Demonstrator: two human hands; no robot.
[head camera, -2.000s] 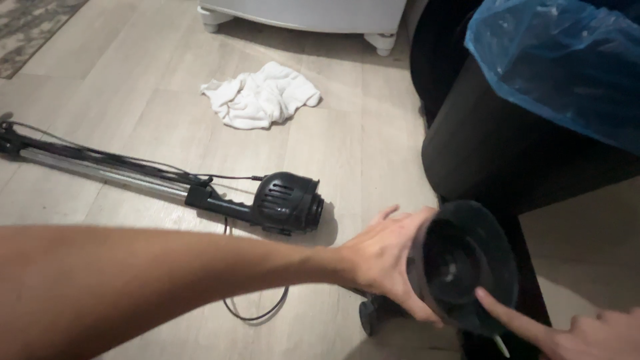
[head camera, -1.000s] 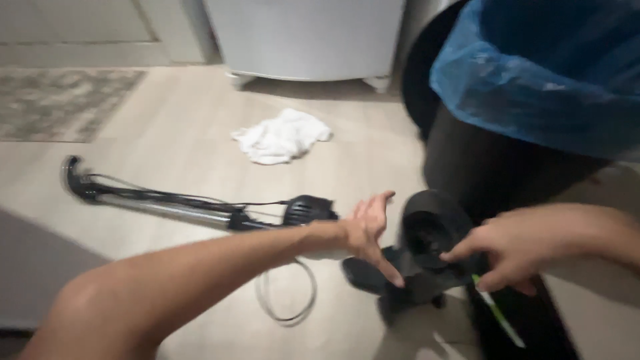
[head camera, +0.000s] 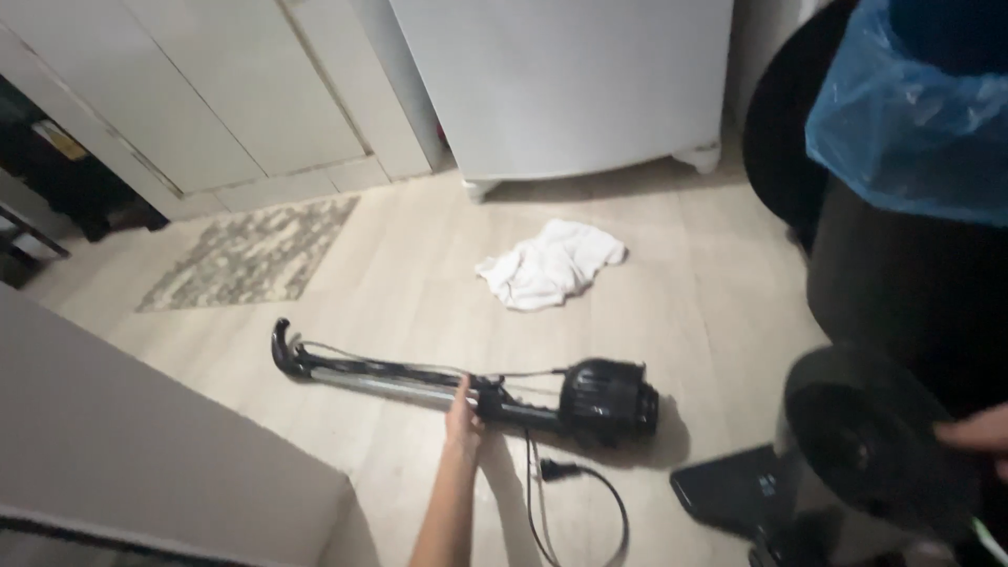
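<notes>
A stick vacuum cleaner's upper body (head camera: 610, 402), with a black motor housing, metal tube and hooked handle, lies on the floor. My left hand (head camera: 465, 425) is at its tube near the middle; whether the fingers are closed round it is unclear. Its power cord with a black plug (head camera: 557, 470) loops below. My right hand (head camera: 976, 433), partly cut off at the right edge, touches the rim of a dark translucent dust container (head camera: 858, 449). Beside that container a black floor head (head camera: 728, 488) rests on the floor. How far the right fingers grip is hidden.
A crumpled white cloth (head camera: 551, 265) lies beyond the vacuum. At the right stands a black bin with a blue bag (head camera: 906, 134). A white appliance (head camera: 575, 87) stands behind, a patterned mat (head camera: 252, 253) lies at the left, and a pale panel (head camera: 157, 441) is nearer.
My left hand has moved left from beside the dust container to the vacuum's tube. My right hand has shifted toward the right edge. The view has swung left.
</notes>
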